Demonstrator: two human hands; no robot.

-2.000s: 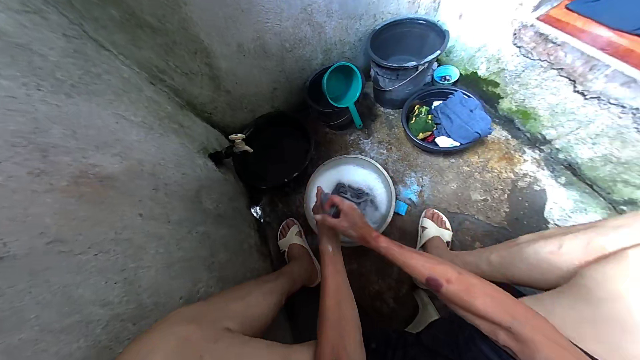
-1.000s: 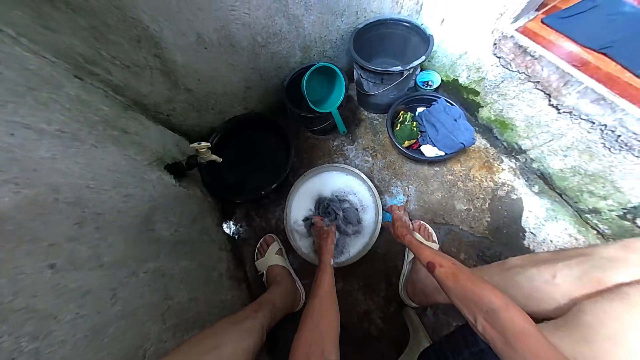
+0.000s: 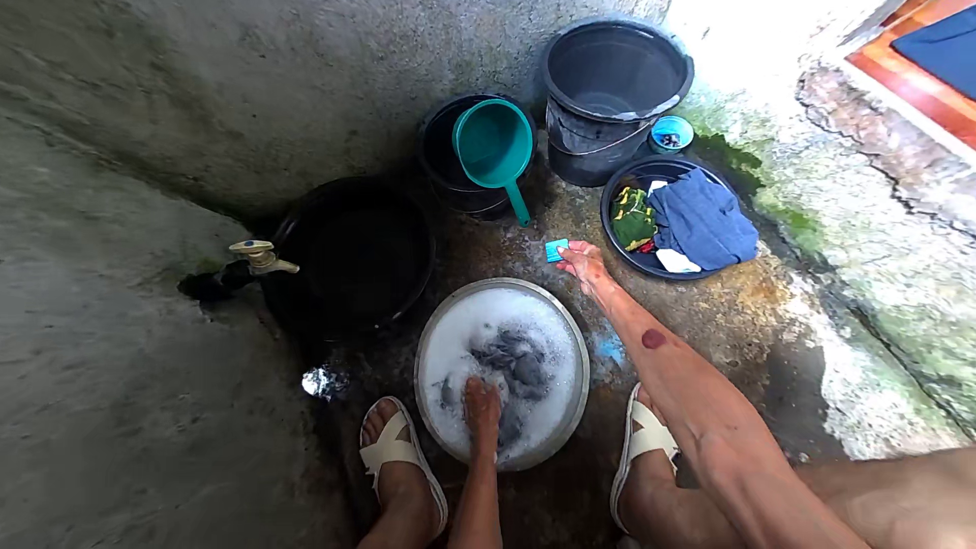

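A round metal basin (image 3: pixel 580 381) of sudsy water stands on the wet floor between my feet. Dark grey cloth (image 3: pixel 522 366) lies bunched in the foam. My left hand (image 3: pixel 482 404) reaches down into the suds at the cloth's near side; its fingertips are hidden, so its grip cannot be told. Beyond the basin's far right rim, my right hand (image 3: pixel 583 263) holds a small flat turquoise block (image 3: pixel 557 250), likely a bar of soap, between thumb and fingers above the floor. A blue smear (image 3: pixel 608 347) marks the concrete right of the basin.
A black tub (image 3: pixel 347 259) stands under a wall tap (image 3: pixel 263 257). Behind are a black bucket (image 3: pixel 465 200) with a green dipper (image 3: pixel 496 143), and a larger dark bucket (image 3: pixel 587 145). A black basin (image 3: pixel 648 268) holds clothes (image 3: pixel 705 221) beside a small cup (image 3: pixel 672 134). Concrete walls rise left and behind.
Both hands were together over the basin at first. My right hand then went to the turquoise block on the floor at the right and has lifted it forward; my left hand stays in the basin.
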